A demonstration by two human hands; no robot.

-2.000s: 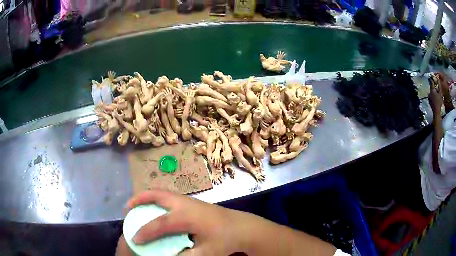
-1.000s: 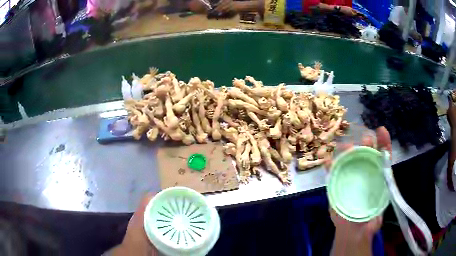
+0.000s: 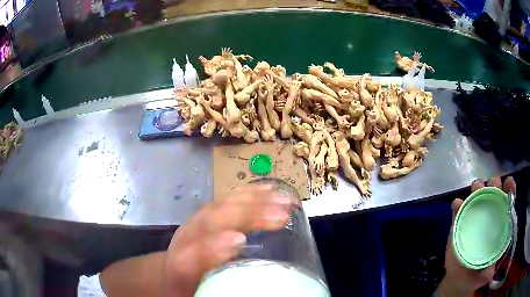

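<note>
My left hand (image 3: pixel 226 232) grips the side of a large clear bottle (image 3: pixel 290 238) low in the middle of the view. The bottle's pale round end (image 3: pixel 264 282) faces me and is cut off by the bottom edge. My right hand (image 3: pixel 468 272), at the lower right, holds a wide pale green lid (image 3: pixel 483 227) with its hollow side showing and a strap at its side. The lid and bottle are apart.
A heap of tan arms (image 3: pixel 348 116) lies on the metal bench (image 3: pixel 157 185). A green dish (image 3: pixel 261 164) sits on cardboard (image 3: pixel 226 168). A blue-edged flat thing (image 3: pixel 160 123), white dropper bottles (image 3: pixel 185 73), a black heap (image 3: pixel 494 125) and the green belt (image 3: pixel 302 37) are beyond.
The clear bottle's body has come into view in my left hand, over the cardboard's near edge. My right hand with the lid is further right. Bench things appear shifted right and up.
</note>
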